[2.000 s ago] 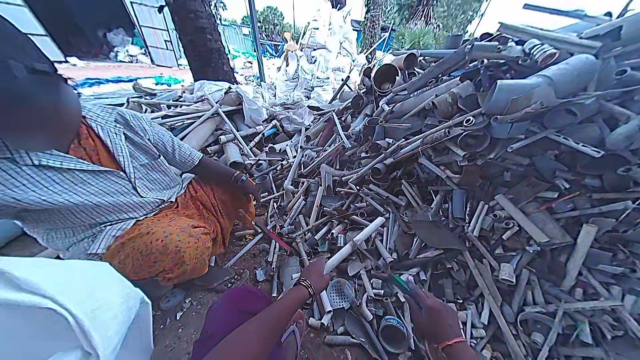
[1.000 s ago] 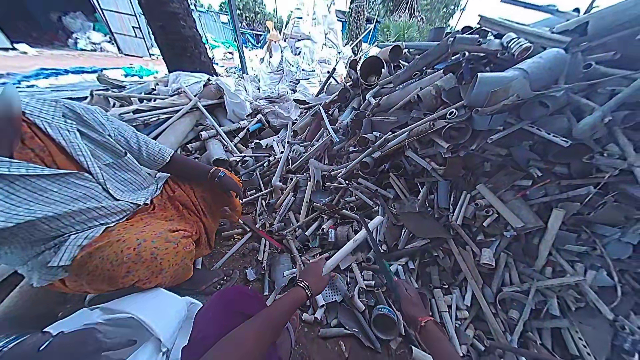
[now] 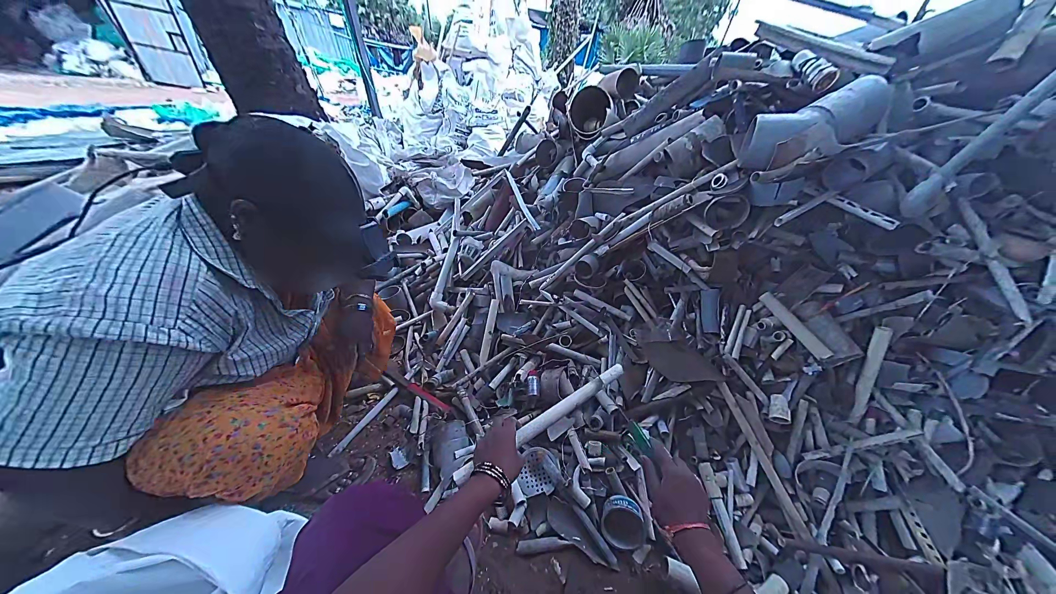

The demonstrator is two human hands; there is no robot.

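Observation:
My left hand point(image 3: 500, 451) is closed around the lower end of a pale plastic pipe point(image 3: 571, 404), which slants up to the right over the scrap. To its right, my right hand point(image 3: 676, 487) is at a tool with a green handle point(image 3: 639, 436); the rest of that tool is hard to make out. Between and below my hands lie a perforated pale disc point(image 3: 540, 472) and a short round pipe fitting point(image 3: 623, 521). A red-handled tool point(image 3: 421, 392) is near the co-worker's hand, left of mine.
A high heap of scrap pipes point(image 3: 742, 330) fills the front and right. A crouching co-worker point(image 3: 165, 330) in a checked shirt is close at my left. Behind are white sacks point(image 3: 462, 91) and a tree trunk point(image 3: 256, 58). White cloth point(image 3: 181, 553) lies at lower left.
The co-worker has leaned forward, the head now low over the heap's left side. My left hand still grips the pale pipe. The long dark tool shape seen by my right hand earlier no longer shows clearly.

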